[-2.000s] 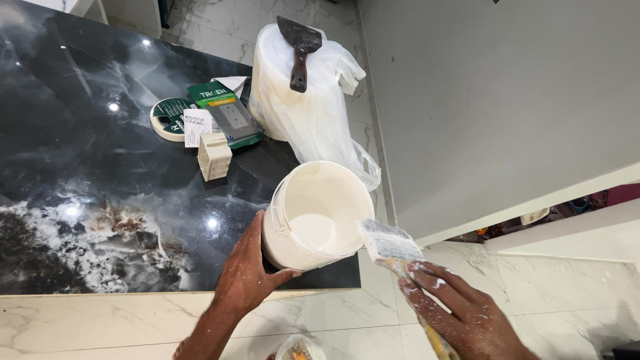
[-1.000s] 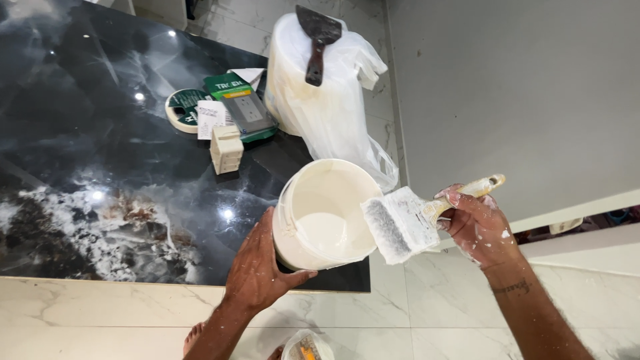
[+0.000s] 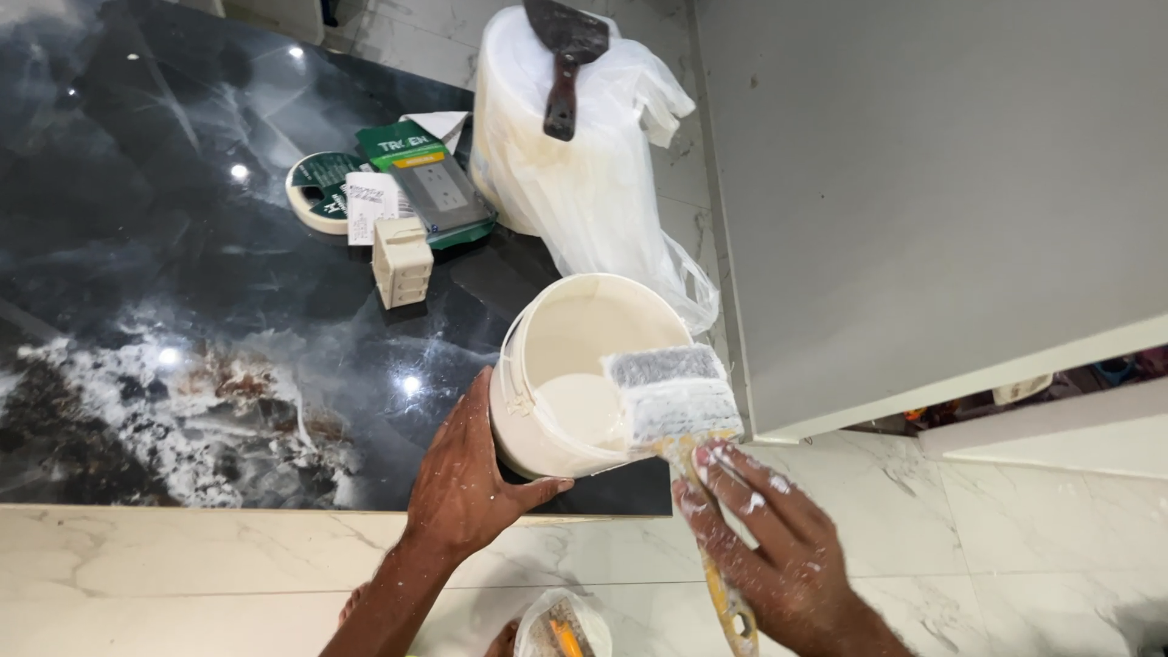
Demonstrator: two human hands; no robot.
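A white plastic bucket (image 3: 538, 365) with pale paint (image 3: 584, 409) in its bottom leans at the corner of the dark marbled tabletop (image 3: 274, 411). My left hand (image 3: 470, 479) grips the bucket's lower left side, thumb along the near side. In my right hand (image 3: 776, 538), spotted with white paint, is a wide paintbrush (image 3: 675, 397); its paint-covered bristles lie over the bucket's right rim, and its yellowed handle points down toward me. Behind the bucket, a putty knife (image 3: 564, 73) rests on a large container wrapped in a clear plastic bag (image 3: 584, 192).
On the tabletop lie a packaged electrical outlet (image 3: 443, 192), a round tape roll (image 3: 319, 192), a paper slip (image 3: 372, 205) and a beige plastic box (image 3: 401, 265). A grey panel (image 3: 931, 182) stands at right. Below, a small container (image 3: 566, 630) with an orange-handled tool is on the floor.
My right hand has swung down and the brush has turned, from its handle pointing right to pointing down toward me. The bristles now overlap the bucket's rim. My left hand keeps holding the bucket.
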